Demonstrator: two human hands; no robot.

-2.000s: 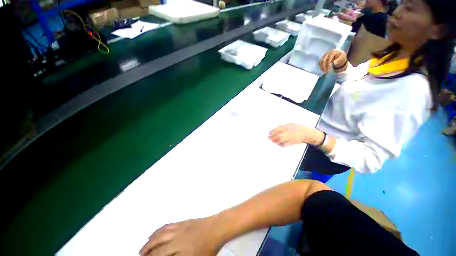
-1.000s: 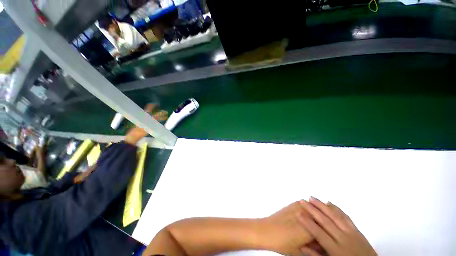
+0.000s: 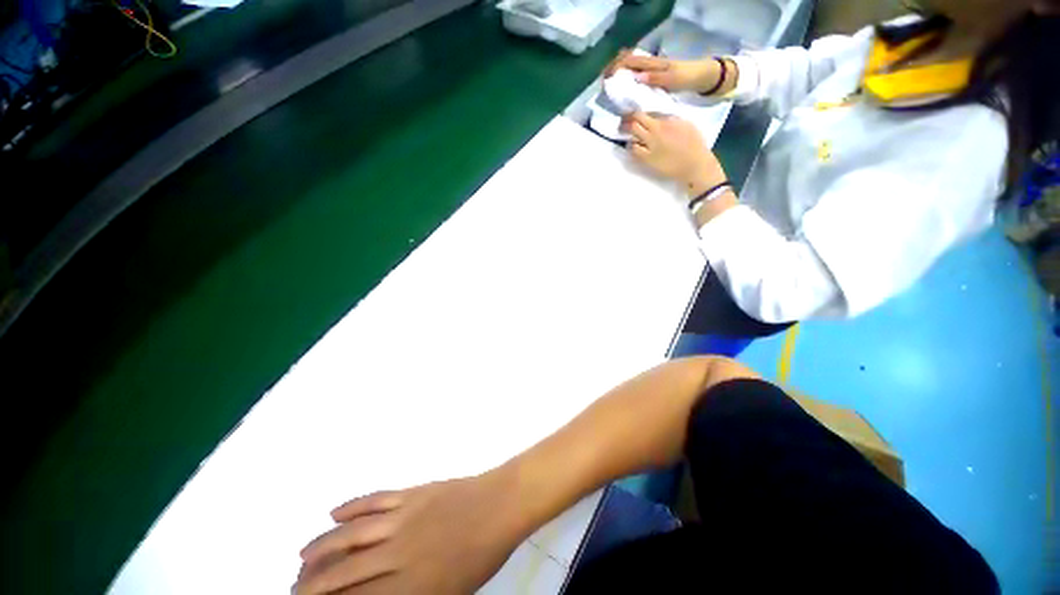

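Note:
My right hand (image 3: 407,540) lies palm down at the lower left of the view, on the white tabletop (image 3: 465,337). Its fingers are a little apart and nothing shows in it; its underside is hidden and the fingertips are near the bottom edge. The bare forearm runs up to a black sleeve at the lower right. My left hand is out of the picture. Beyond, at the far end of the tabletop, a person in white holds a white object (image 3: 634,93) with both hands over a white tray (image 3: 607,120); the object's exact shape is unclear.
A green conveyor (image 3: 291,233) runs along the tabletop's left side. Another white tray (image 3: 564,21) sits on it at the top. The white-shirted person (image 3: 860,198) stands at the right. A brown carton (image 3: 854,436) is on the blue floor (image 3: 930,372), partly behind my sleeve.
The view swung left to my clasped hands and the dark-sleeved neighbour, then back right. My left hand has left the view. The white-shirted person's hands, empty-looking earlier, now hold a white object.

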